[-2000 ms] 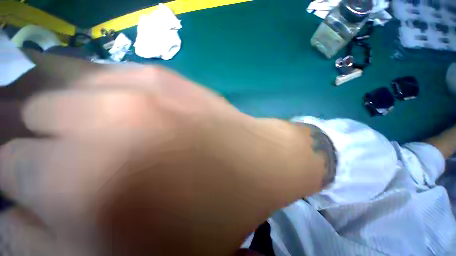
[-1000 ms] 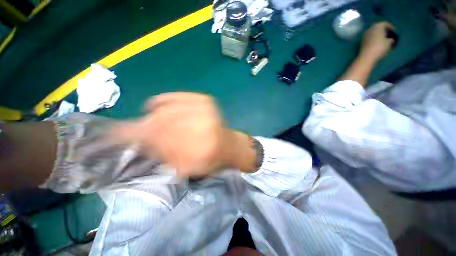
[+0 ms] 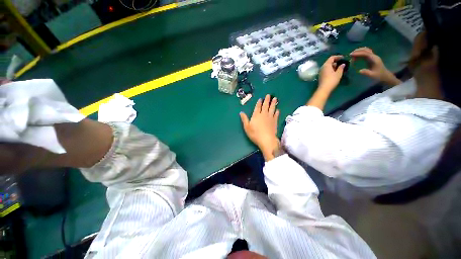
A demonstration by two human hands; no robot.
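My right hand [image 3: 263,124] lies palm down on the green bench with its fingers a little apart. Small black pieces show at its fingertips, mostly hidden under the fingers. A white cloth [image 3: 33,114] hangs over my raised left hand and wrist at the left edge. The cloth and the picture edge hide that hand's fingers, so its grip cannot be seen; only the bare forearm shows clearly. A crumpled white cloth [image 3: 117,109] lies by the yellow line, behind my left sleeve.
A clear bottle [image 3: 228,81] stands before crumpled wipes [image 3: 241,56], with small metal parts [image 3: 244,95] beside it. Behind are a blister tray [image 3: 278,46] and a round white pot [image 3: 308,70]. A coworker at right holds a dark piece [image 3: 342,63]. The bench edge [image 3: 222,168] runs before me.
My right hand has moved from in front of my left sleeve to the bench at right, over where the two black watch heads lay. The view has shifted; the cloth at left has come into view.
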